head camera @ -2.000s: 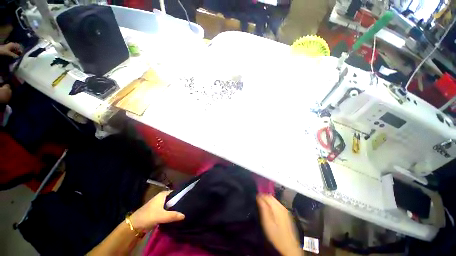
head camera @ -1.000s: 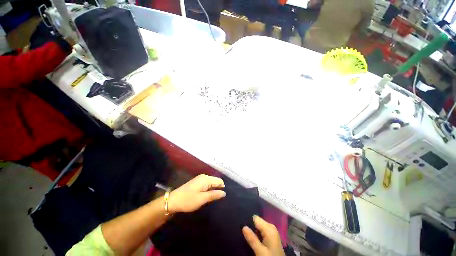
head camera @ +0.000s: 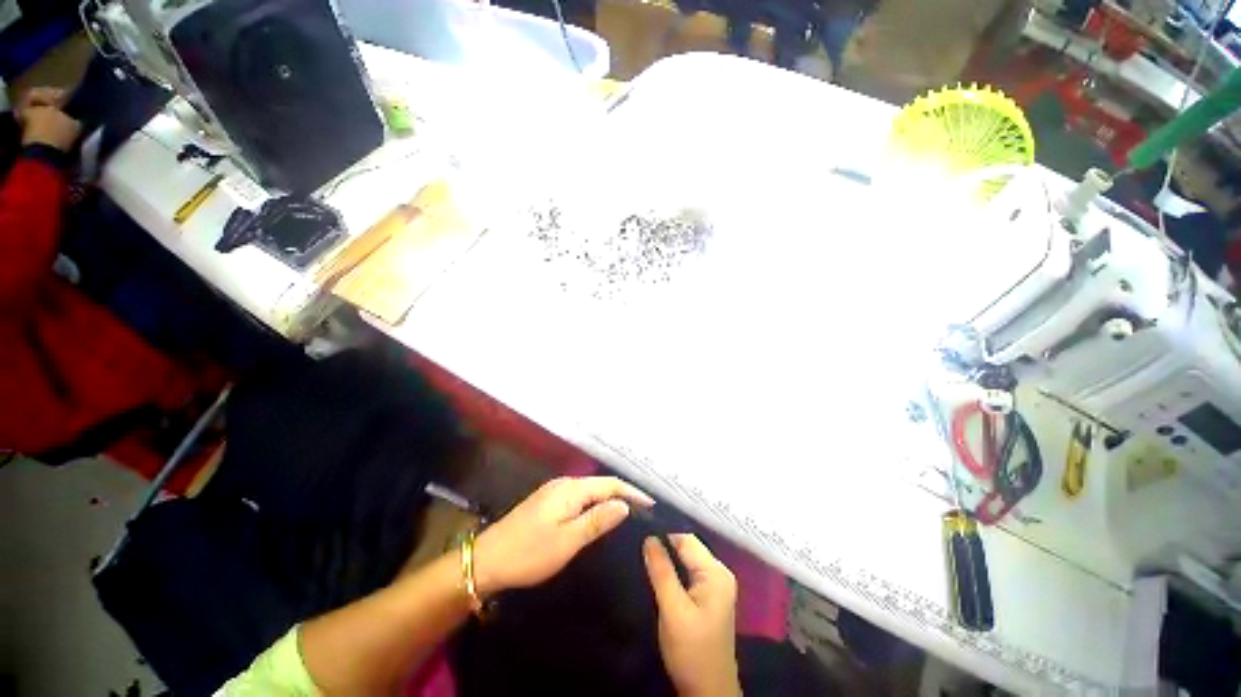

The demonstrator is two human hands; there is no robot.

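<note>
A black garment piece (head camera: 565,633) lies on my lap over pink clothing, below the front edge of the white table (head camera: 762,409). My left hand (head camera: 555,538) holds the cloth's upper edge between thumb and fingers. My right hand (head camera: 697,613) grips the same edge close to its right, fingertips pinching a dark fold. Whether a small part is between the fingertips cannot be told. Small metal fasteners (head camera: 640,252) lie in a loose heap on the table beyond my hands.
Red-handled scissors (head camera: 983,456), a dark-handled screwdriver (head camera: 969,572) and yellow snips (head camera: 1077,460) lie by the sewing machine (head camera: 1136,341). A tan flat piece (head camera: 395,272) is at left. Dark cloth (head camera: 313,477) hangs below. A person's red sleeve (head camera: 34,259) is at far left.
My hands have come closer together at the cloth's upper edge; the right hand has moved up and now pinches the cloth. The view has shifted slightly. The person at far left has moved.
</note>
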